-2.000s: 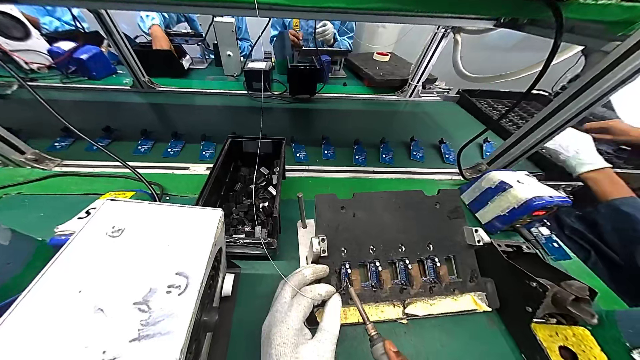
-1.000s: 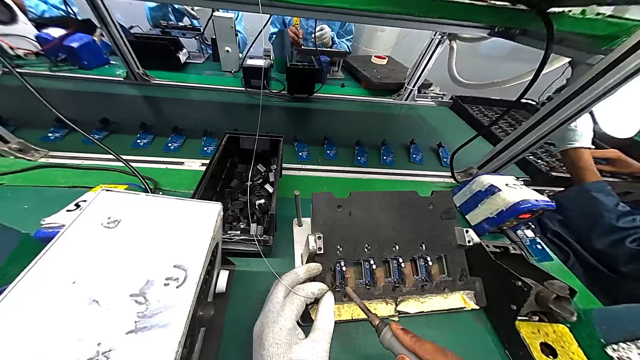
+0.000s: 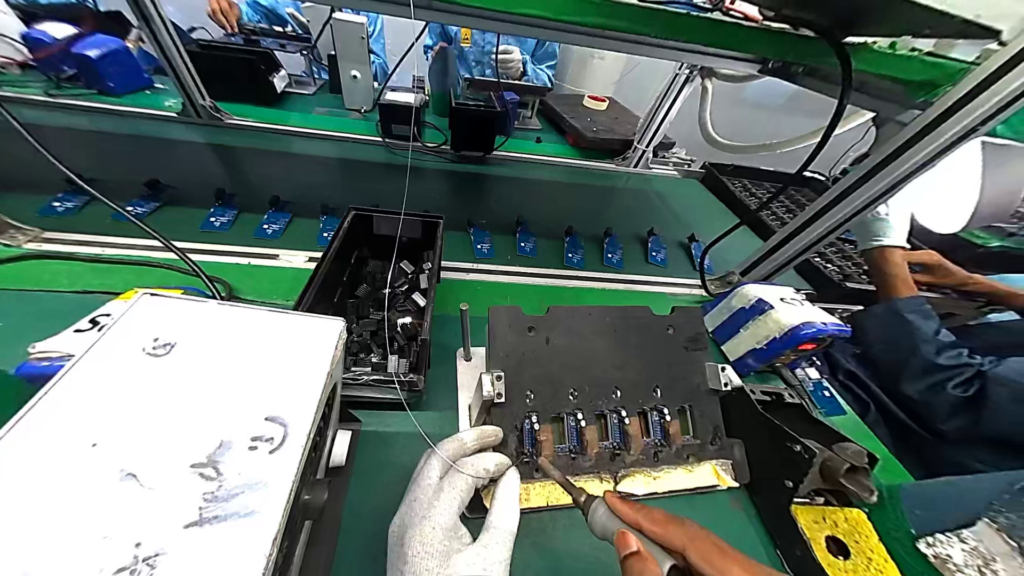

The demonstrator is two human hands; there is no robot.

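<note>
My gloved left hand (image 3: 458,504) pinches a thin solder wire (image 3: 406,240) that hangs from above; its end is at the lower left of a black soldering fixture (image 3: 596,352). My bare right hand (image 3: 680,536) holds a soldering iron (image 3: 596,508), with its tip at the lower end of the leftmost small blue circuit board (image 3: 531,436). Several such boards stand in the fixture's slots, above a strip of yellow tape (image 3: 676,478) along its front edge. Whether the tip touches wire or board is too small to tell.
Behind the fixture, a black bin (image 3: 384,320) holds black components. A white-topped box (image 3: 168,432) stands at left. At right are an iron stand with a yellow sponge (image 3: 844,540) and a taped blue device (image 3: 772,324). Blue boards (image 3: 574,248) line the conveyor. A co-worker's arm (image 3: 896,272) is at far right.
Both hands stay at the left end of the fixture, with the wire and iron still held. The boards on the conveyor have shifted left relative to the black bin.
</note>
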